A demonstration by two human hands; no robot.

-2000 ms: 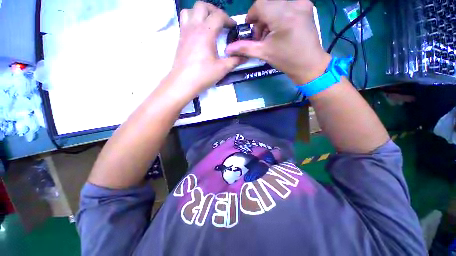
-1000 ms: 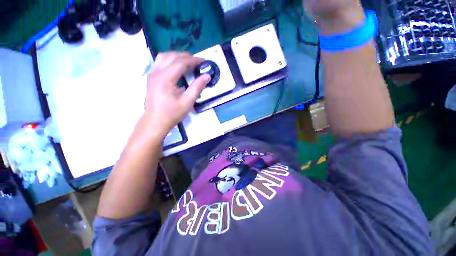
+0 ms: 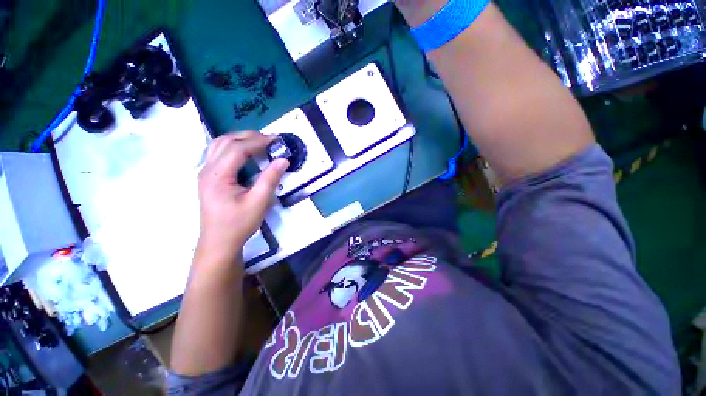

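The assembly fixture (image 3: 361, 112) has two white square plates on a dark base; the right plate's round hole is empty. A round black housing (image 3: 293, 151) sits at the centre of the left plate. My left hand (image 3: 236, 182) holds it there with thumb and fingers, at a small silvery insert (image 3: 279, 149) on the housing's left side. My right hand is cut off by the top edge; only the wrist with a blue wristband (image 3: 451, 25) and the forearm show.
Black housings (image 3: 138, 104) stand on the far end of the white work mat (image 3: 143, 201). Loose small black parts (image 3: 251, 91) lie behind the fixture. A screw feeder (image 3: 298, 29) stands at the top. A blister tray (image 3: 619, 42) is at the right, translucent-white parts (image 3: 73, 286) at the left.
The view has shifted, showing more of the feeder. My left hand stays on the housing in the left plate. My right hand, on the work two seconds ago, has reached forward out of view.
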